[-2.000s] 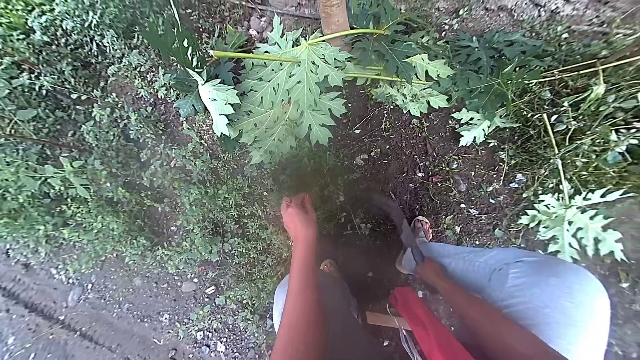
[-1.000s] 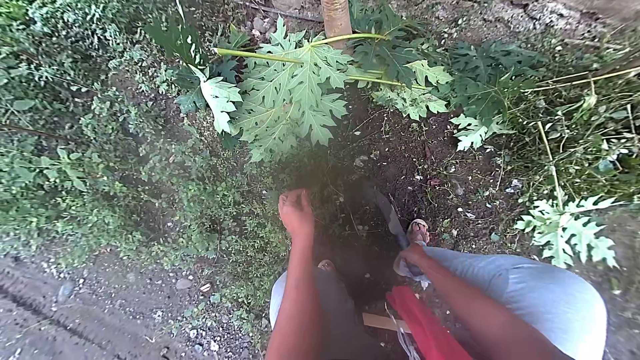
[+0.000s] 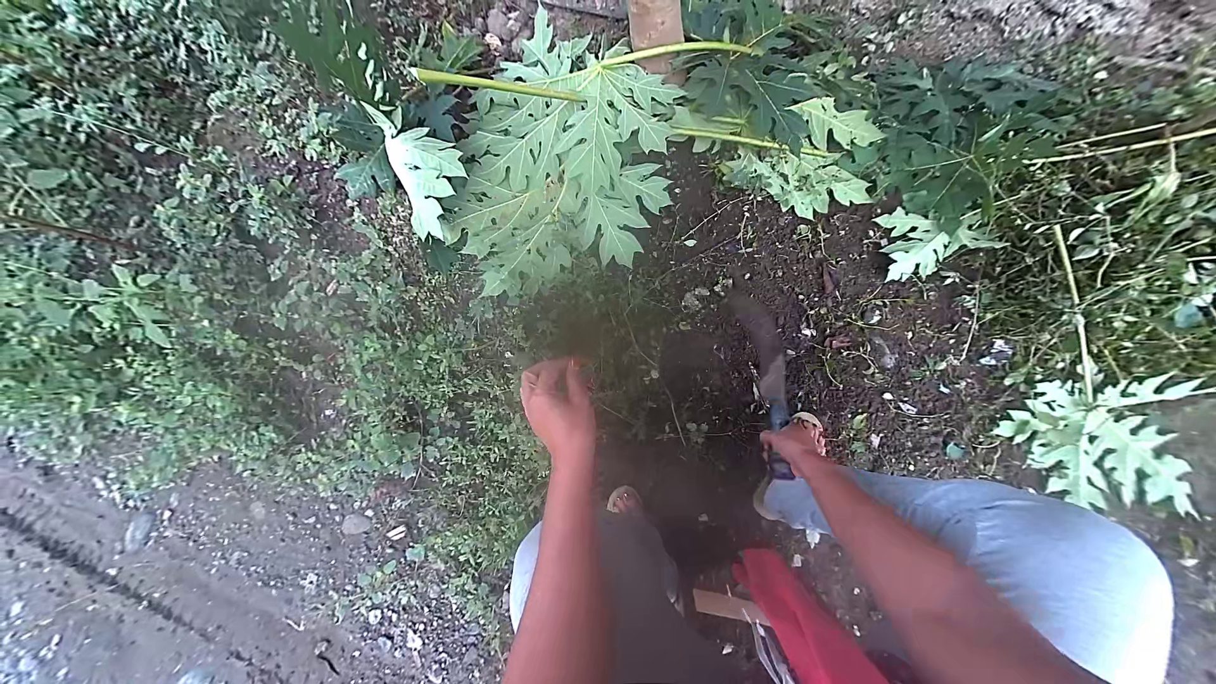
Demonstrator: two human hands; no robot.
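My right hand (image 3: 793, 448) is closed around the dark handle of a curved-bladed knife (image 3: 768, 351), whose blade points up and away over dark soil, slightly blurred. To its left, my left hand (image 3: 559, 404) has its fingers bent in among low green weeds (image 3: 503, 380); whether it grips any stems cannot be made out, as the spot in front of it is dark and blurred. Large lobed papaya leaves (image 3: 570, 161) on long green stalks lie just beyond both hands.
A trunk (image 3: 655, 33) rises at the top. Dense weeds (image 3: 190, 285) cover the left side, with gravelly ground (image 3: 190, 570) below. A red cloth (image 3: 807, 617) and a wooden piece (image 3: 730, 606) are between my legs. Another cut leaf (image 3: 1107, 442) lies right.
The knife blade, earlier angled up to the left, now stands more upright from my right hand. My left hand stays in about the same place by the weeds.
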